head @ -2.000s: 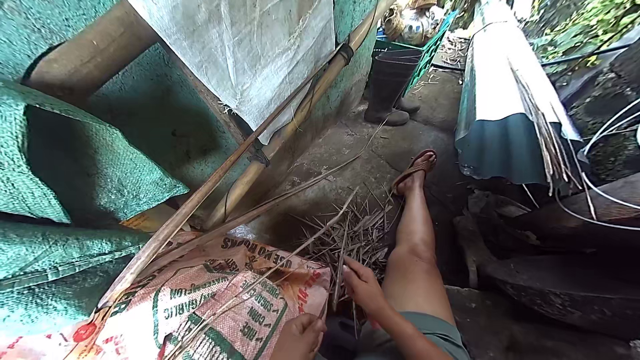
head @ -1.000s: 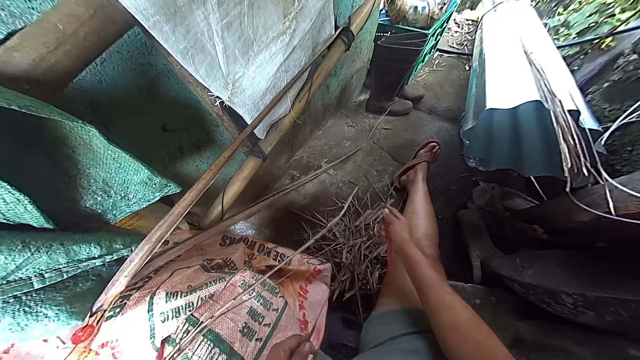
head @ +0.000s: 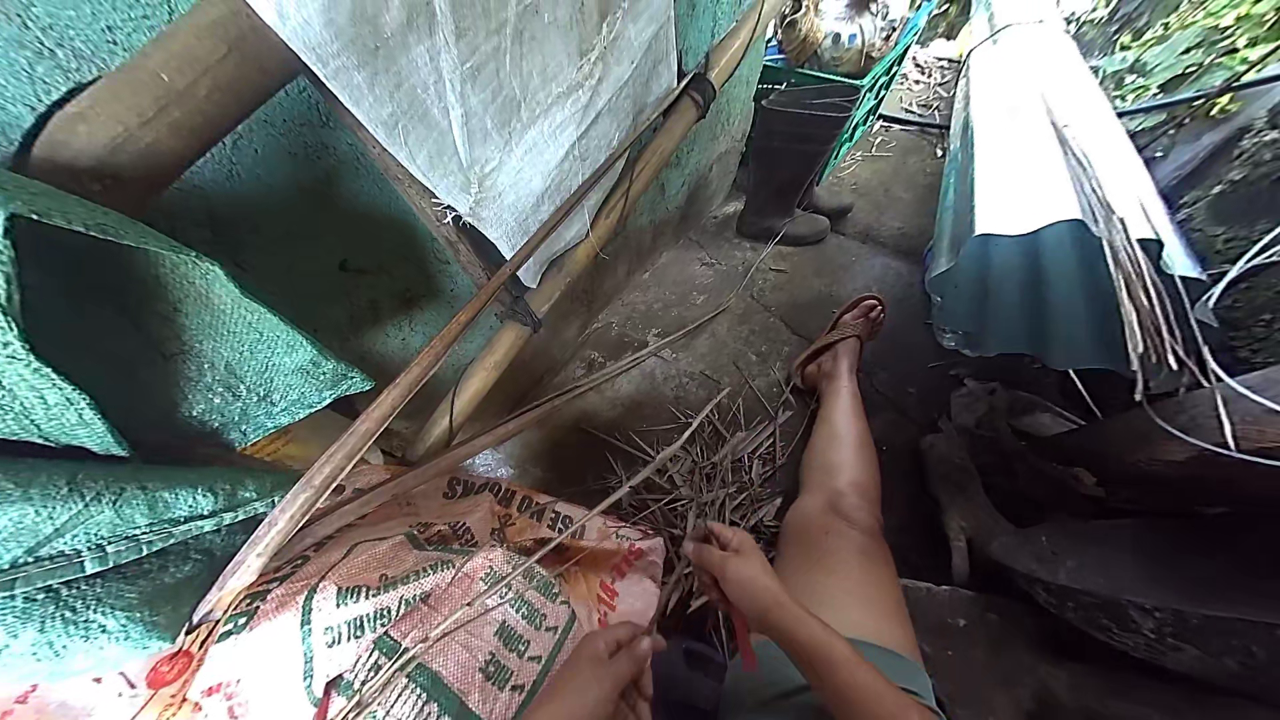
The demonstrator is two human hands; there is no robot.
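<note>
My left hand [head: 610, 672] is at the bottom centre beside the printed woven sack [head: 440, 600], its fingers closed around the end of a thin dry strip. My right hand [head: 735, 570] is just to its right, over my thigh, fingers bent and pinched together; a small red thing shows below it. Whether a strip is between those fingers is hard to tell. Beyond both hands lies a pile of dry strips and shavings [head: 720, 460] on the concrete floor. Long dry stalks [head: 570, 525] lie across the sack, left of my hands.
A long wooden stick [head: 430, 360] and a bamboo pole [head: 570, 270] lean along the left wall. Dark rubber boots [head: 795, 150] stand ahead near a green plastic crate [head: 885, 95]. Corrugated sheet [head: 1030, 290] with dry stalks is at the right, above dark wood [head: 1150, 450].
My right hand was reaching out over the pile beside my shin a second ago; it has come back close to my left hand.
</note>
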